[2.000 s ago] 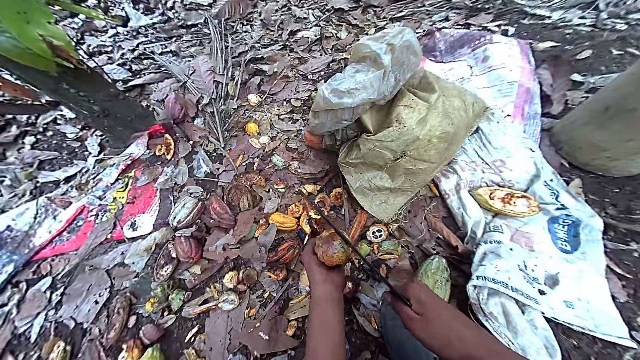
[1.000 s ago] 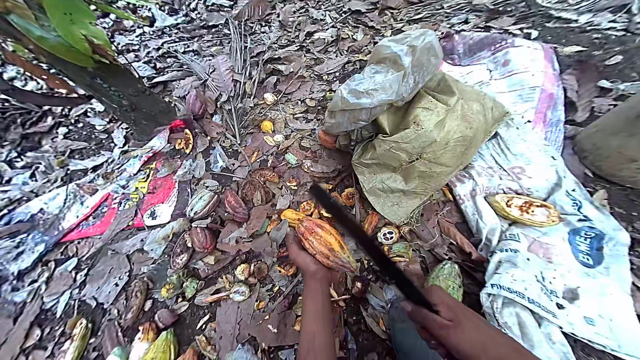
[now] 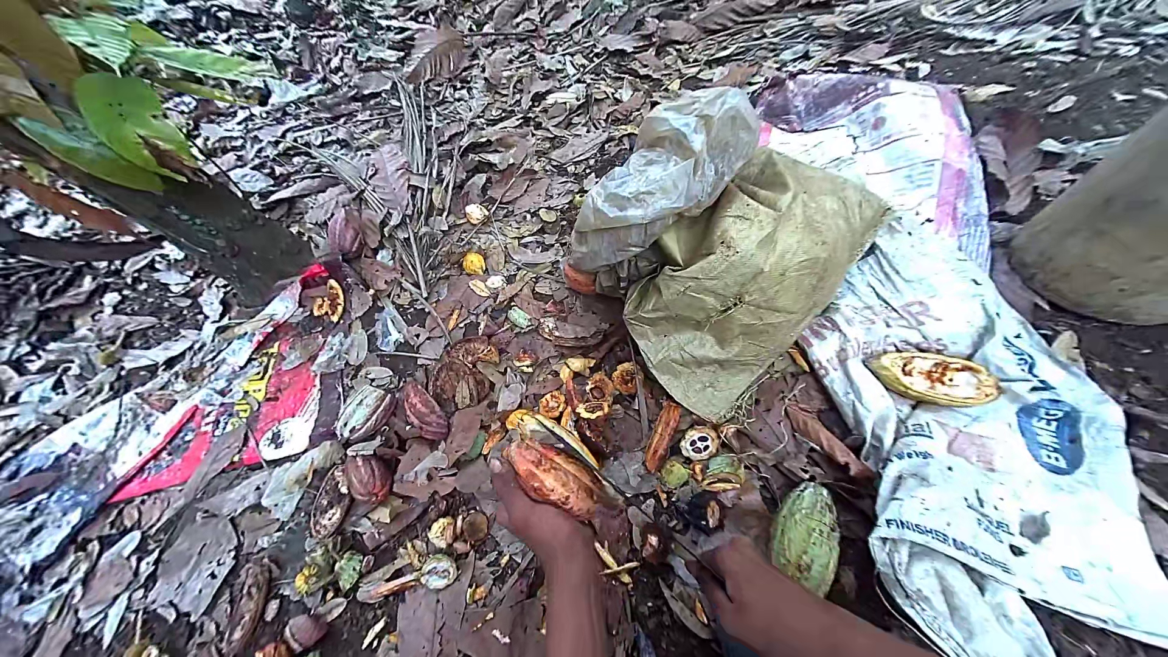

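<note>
My left hand (image 3: 540,516) holds an orange-red cacao pod (image 3: 558,479) from below and the left side. A yellowish strip of rind stands partly split from the pod's upper side. My right hand (image 3: 744,575), to the right and lower, is closed on the handle of a long dark blade, most of which is blurred or hidden against the leaf litter near the pod's lower end. A green cacao pod (image 3: 806,538) lies just beyond the right hand. A cut pod slice with seeds showing (image 3: 700,443) and several orange husk pieces (image 3: 598,394) lie ahead of the hands.
An opened pod half (image 3: 934,378) lies on a white printed sack (image 3: 985,493) at the right. A tan sack (image 3: 757,274) with clear plastic stands ahead. Reddish pods (image 3: 425,411) and a red-and-white sack (image 3: 274,411) lie left. A tree trunk (image 3: 219,233) leans at the upper left.
The blade was raised across the pod a second ago and is now lower, by the pod's lower end. A strip of rind now stands away from the pod, which looked whole then.
</note>
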